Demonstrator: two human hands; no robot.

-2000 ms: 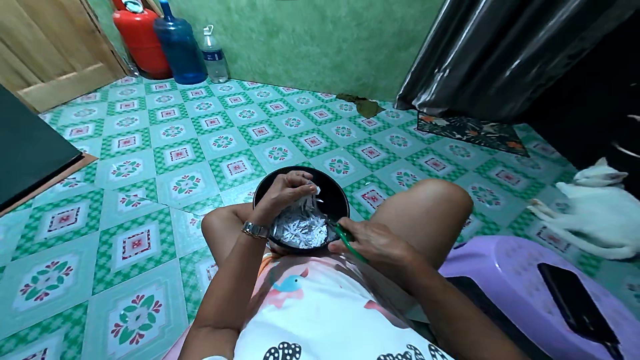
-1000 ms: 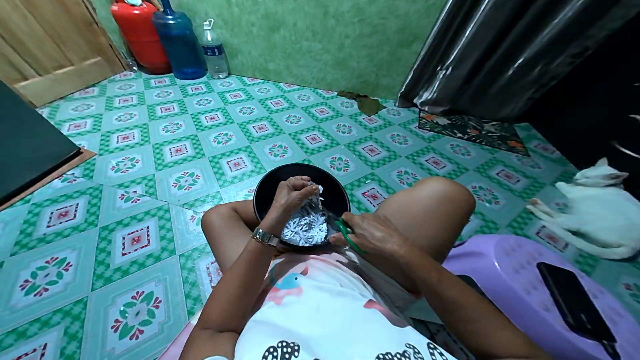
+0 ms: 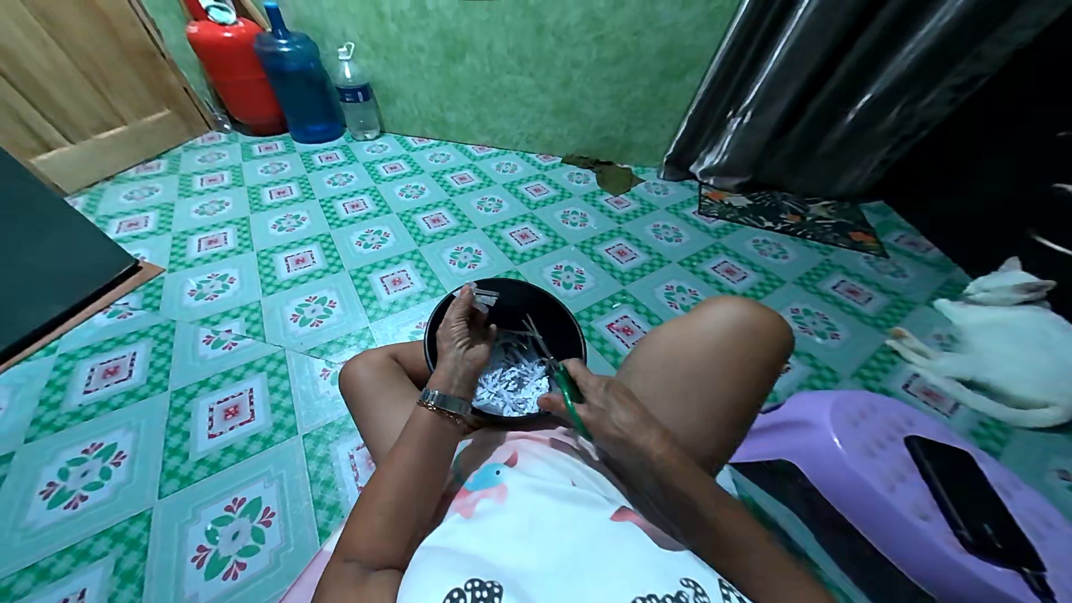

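A round black bowl [image 3: 578, 322] sits between my crossed legs, with a heap of thin white paper strips [image 3: 509, 377] in it. Over the bowl's left side, my left hand [image 3: 466, 335] pinches several paper strips [image 3: 486, 296] between thumb and fingers. My right hand [image 3: 599, 402] is at the bowl's right rim, its fingers in the handles of green-handled scissors [image 3: 567, 394]. The scissors' blades are apart and point up and left over the bowl, not touching the strips in my left hand.
A purple plastic stool [image 3: 846, 427] with a black phone [image 3: 976, 498] on it stands at my right. Beyond it a white cat [image 3: 1005, 343] lies on the tiled-pattern floor. A red tank [image 3: 239, 75], a blue water jug [image 3: 300, 84] and a clear bottle [image 3: 358, 100] stand by the green wall.
My left hand has moved a little left, away from the scissors. The scissors' blades, close to the paper in the earlier frames, now show apart from it.
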